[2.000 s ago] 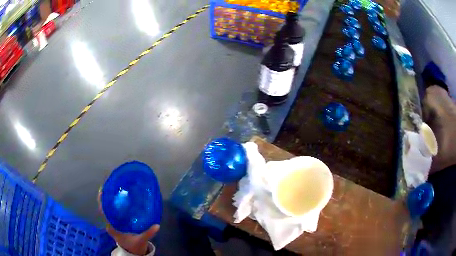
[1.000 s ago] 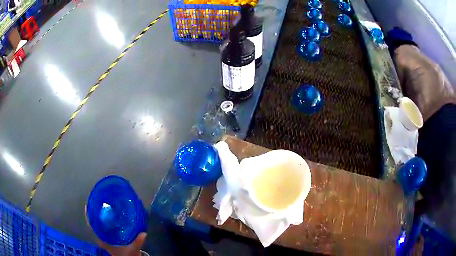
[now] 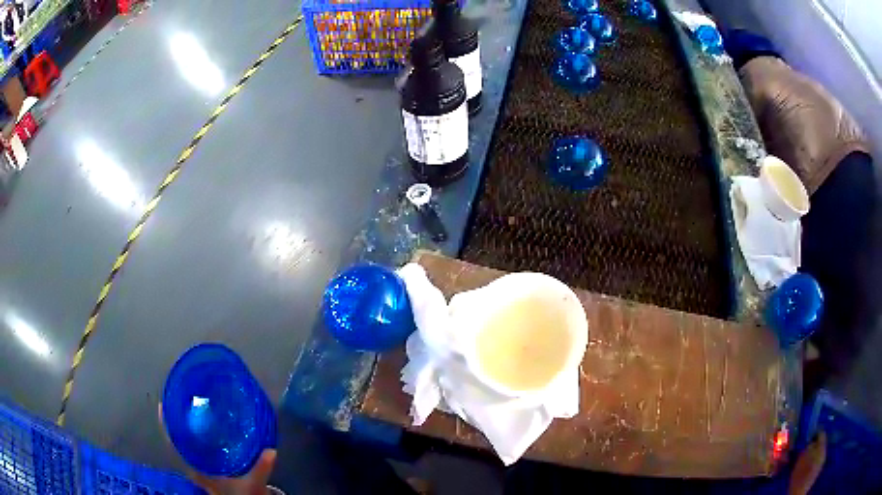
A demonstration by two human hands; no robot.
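A shiny see-through blue half shell [image 3: 215, 414] is at the lower left, its open side up and towards me. My left hand [image 3: 242, 476] holds it from below; the sleeve is cut off by the bottom edge. A few fingers of my right hand [image 3: 808, 468] show at the bottom right; the rest is cut off, and I cannot tell if it holds anything. A small red light [image 3: 780, 443] glows at the board's right end beside those fingers. The white glue pot [image 3: 527, 334], pale yellow inside, sits on a crumpled white cloth [image 3: 503, 421] on the brown board [image 3: 667, 387].
A blue ball [image 3: 367, 306] stands left of the pot. Black bottles [image 3: 435, 126] and a small dark bottle [image 3: 426, 208] stand left of the mesh belt [image 3: 619, 232], which carries blue balls. Another pot [image 3: 783, 189] and shell [image 3: 796, 307] stand right. A person sits beyond. Blue crates [image 3: 116, 469] are lower left.
The view has swung, so the bench sits further left and higher. My left hand still holds the half shell. Fingers now show at the bottom right, and the glow there went from blue to red.
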